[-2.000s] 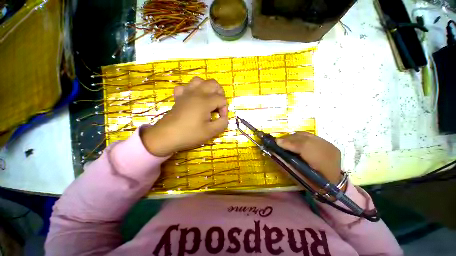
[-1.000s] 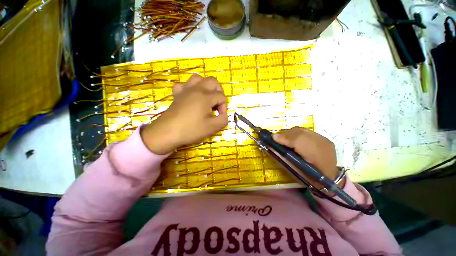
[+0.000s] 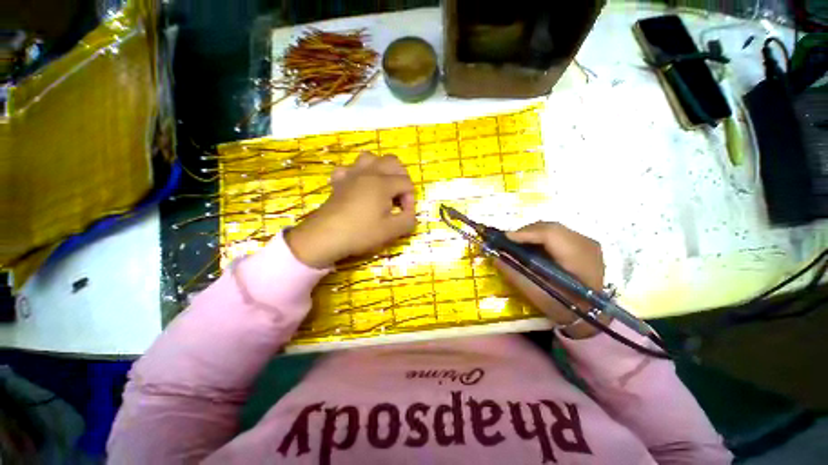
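A shiny yellow gridded panel [image 3: 481, 150] lies on the white bench, with thin orange-brown lead wires over its left and lower parts. My left hand [image 3: 359, 213] rests on the panel's middle, thumb and forefinger curled together; a wire between them cannot be made out. My right hand [image 3: 572, 259] holds a dark soldering iron [image 3: 536, 265] like a pen, with a thin guide tube alongside. Its tip is over the panel, just right of my left fingertips and apart from them. Glare hides the cells near the tip.
A wire pile [image 3: 329, 64], a round tin [image 3: 410, 68] and an open brown box [image 3: 499, 86] stand behind the panel. Stacked yellow panels [image 3: 77, 154] lie at left. A black phone [image 3: 681, 73], a light green tool [image 3: 732, 136] and a black box [image 3: 776, 163] are at right.
The whole view has shifted, so the bench things sit lower in the picture. The iron's tip has moved a little away from my left fingertips. My left hand keeps its pose.
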